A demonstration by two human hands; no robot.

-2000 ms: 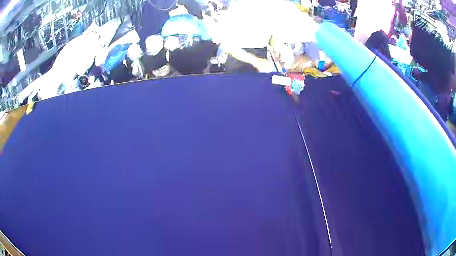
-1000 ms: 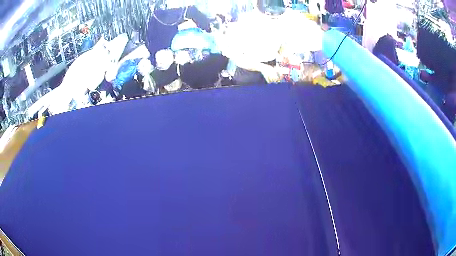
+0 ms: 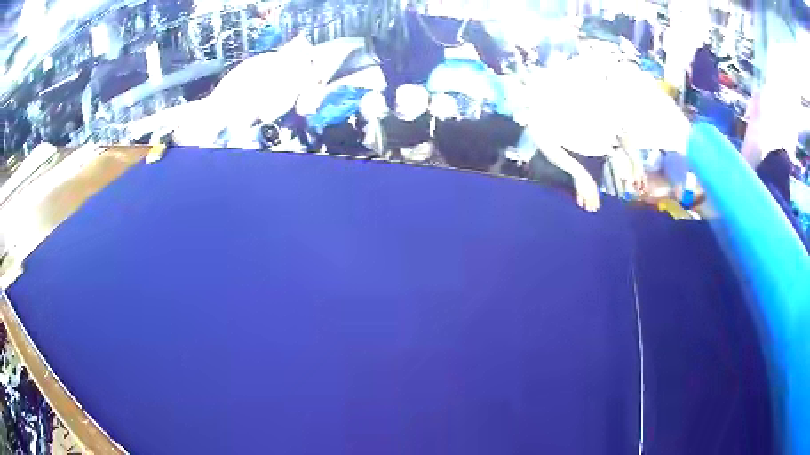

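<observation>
The wide plain blue fabric ply [image 3: 355,284] lies flat over most of the table. The thin pale line of the end cutter rail [image 3: 640,355] crosses it on the right. The thick light-blue fabric roll [image 3: 773,267] runs down the right side. Neither of my hands is in the picture.
Across the table a person in white, overexposed, has a hand [image 3: 587,191] at the cloth's far edge. A yellow block [image 3: 672,209] sits at the far right edge, a yellowish block [image 3: 156,153] at the far left corner. Brown table edge [image 3: 67,395] shows lower left.
The view has turned left, so the cloth, rail line and roll sit further right and more of the left table end shows. The other person's hand now shows on the far edge.
</observation>
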